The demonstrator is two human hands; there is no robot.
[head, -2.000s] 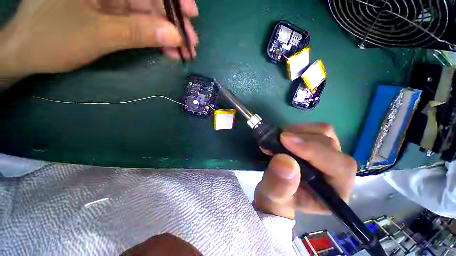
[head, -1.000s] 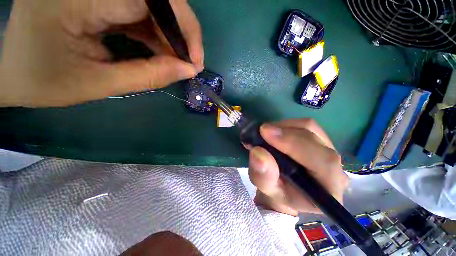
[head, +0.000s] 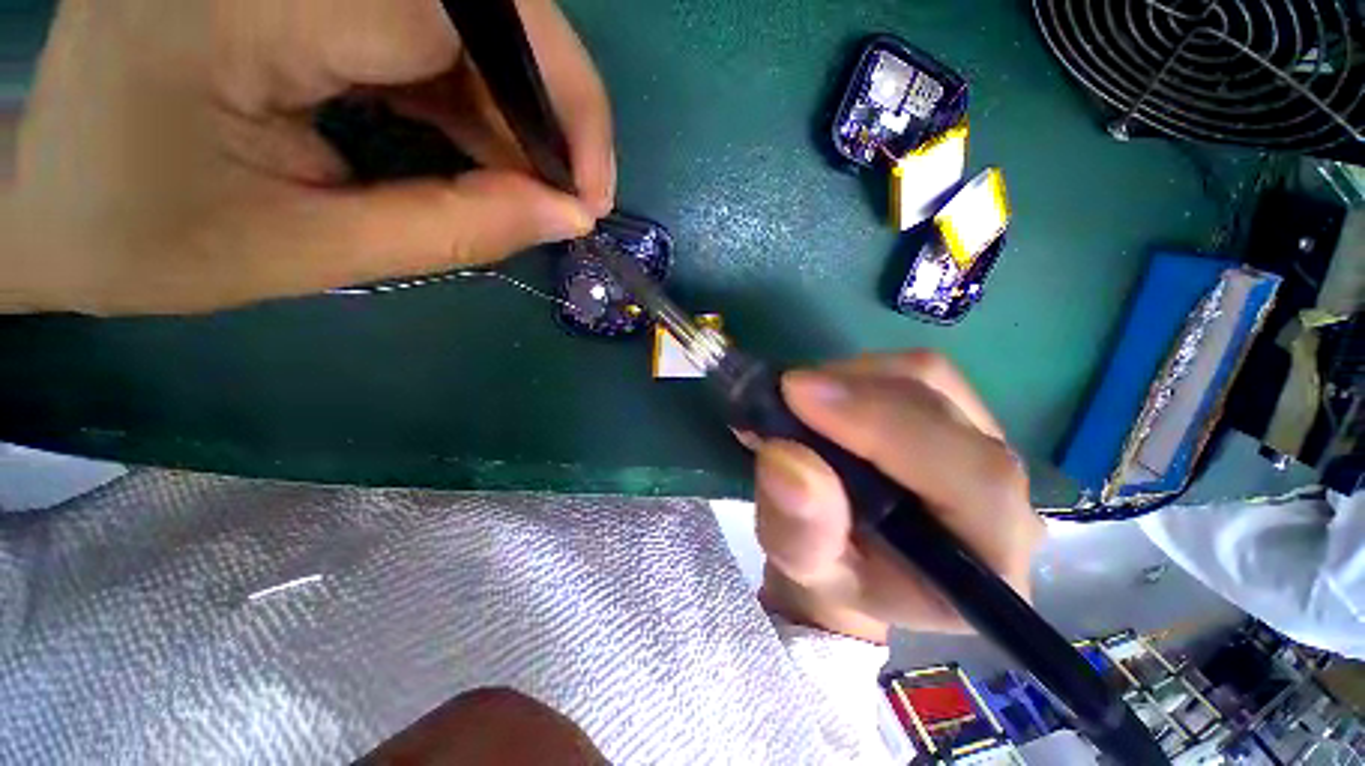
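Note:
My left hand [head: 344, 165] is shut on dark tweezers [head: 517, 90], whose tips are over the circuit board in a rounded black device housing [head: 596, 299]. My right hand [head: 906, 479] holds a black soldering iron [head: 883, 509] like a pen. Its silver shaft reaches over the same board; the tip is blurred near the tweezer tips, so contact cannot be told. A white battery with yellow tape [head: 681, 352] lies beside the housing, partly behind the iron. A thin solder wire [head: 434, 282] lies on the mat and ends at the board, partly under my left hand.
Two more device housings [head: 898, 97] [head: 946, 277] with batteries lie on the green mat [head: 749, 150] beyond my right hand. A round fan grille [head: 1220, 60] is at the upper right. A blue box [head: 1123, 374] and a black object with tan tape [head: 1295, 359] stand at the right. A white sleeve [head: 1272, 569] shows.
Since two seconds ago, my left hand has come down to the board with the tweezers, and the iron has moved left over it. In the last second both hands have hardly moved.

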